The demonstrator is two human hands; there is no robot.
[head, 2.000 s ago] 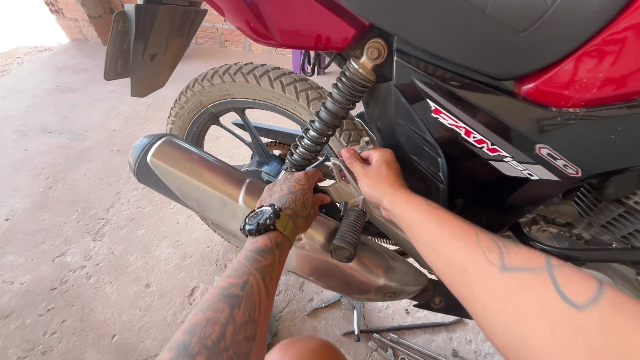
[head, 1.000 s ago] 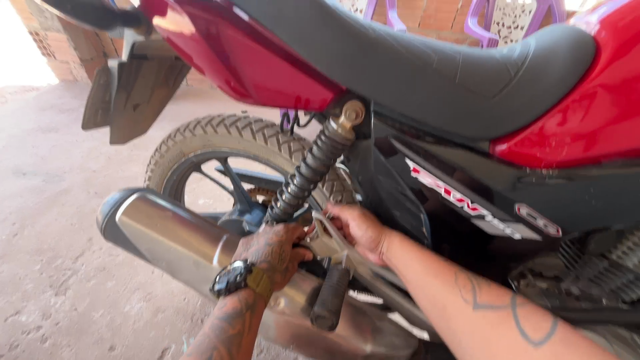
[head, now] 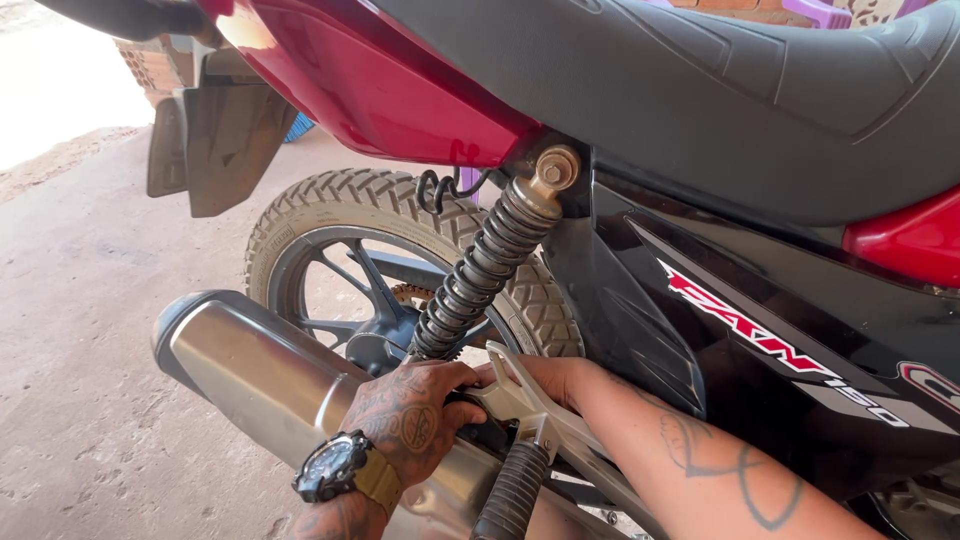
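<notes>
My left hand (head: 420, 416) lies over the exhaust muffler (head: 262, 360), just below the lower end of the coil-spring shock absorber (head: 480, 274). Its thumb and fingers are at the aluminium footpeg bracket (head: 536, 405); what they grip, if anything, is hidden. Behind that bracket reaches my right hand (head: 536, 375), its fingers mostly covered by the metal. The rubber passenger footpeg (head: 514, 491) points down from the bracket. Beyond the hands stands the motorcycle's rear wheel (head: 360, 292), with part of a sprocket showing.
Above are the black seat (head: 675, 97) and the red tail panel (head: 390, 90). A black side cover (head: 750, 315) is at the right, a mudguard (head: 225, 142) at the upper left. The concrete floor (head: 97, 337) extends along the left, and purple plastic chairs (head: 821, 11) stand behind.
My right hand has moved down from the upper part of the footpeg bracket to behind it. My left hand remains by the shock absorber's lower end.
</notes>
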